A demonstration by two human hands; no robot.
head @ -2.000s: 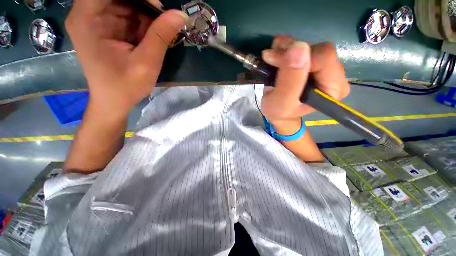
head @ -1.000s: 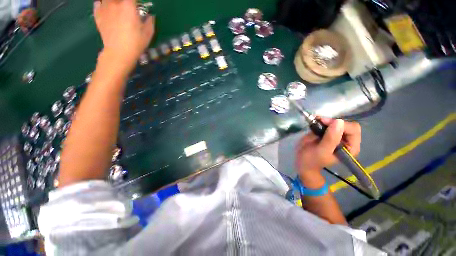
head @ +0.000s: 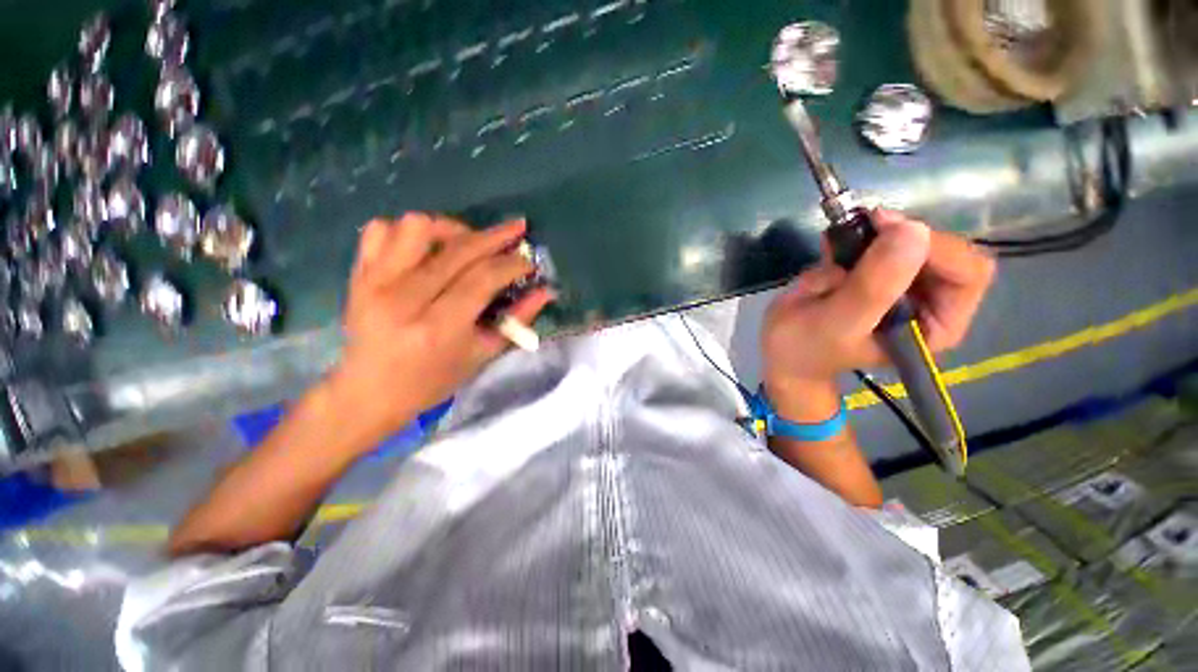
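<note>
My right hand [head: 883, 295] grips the soldering iron [head: 920, 374], black with a yellow stripe. Its metal shaft points up and away over the mat, its tip end just below a round silver unit [head: 805, 57]. My left hand [head: 440, 309] is at the bench's front edge with fingers bent around a small shiny round unit [head: 536, 267], mostly hidden by the fingers. The beige end of a slim stick [head: 520, 334] sticks out below my left fingers; the rest of it is hidden.
Many loose round units [head: 125, 206] lie at the left of the green mat [head: 618, 223]. Another unit [head: 896, 118] lies at the right, near the beige tip cleaner [head: 979, 59]. Black cables [head: 1104, 197] run by the bench edge. Wrapped cartons [head: 1051, 551] stand on the floor.
My left hand has come back from the far side of the mat to the front edge with a round unit. The iron stays in my right hand. The view has shifted.
</note>
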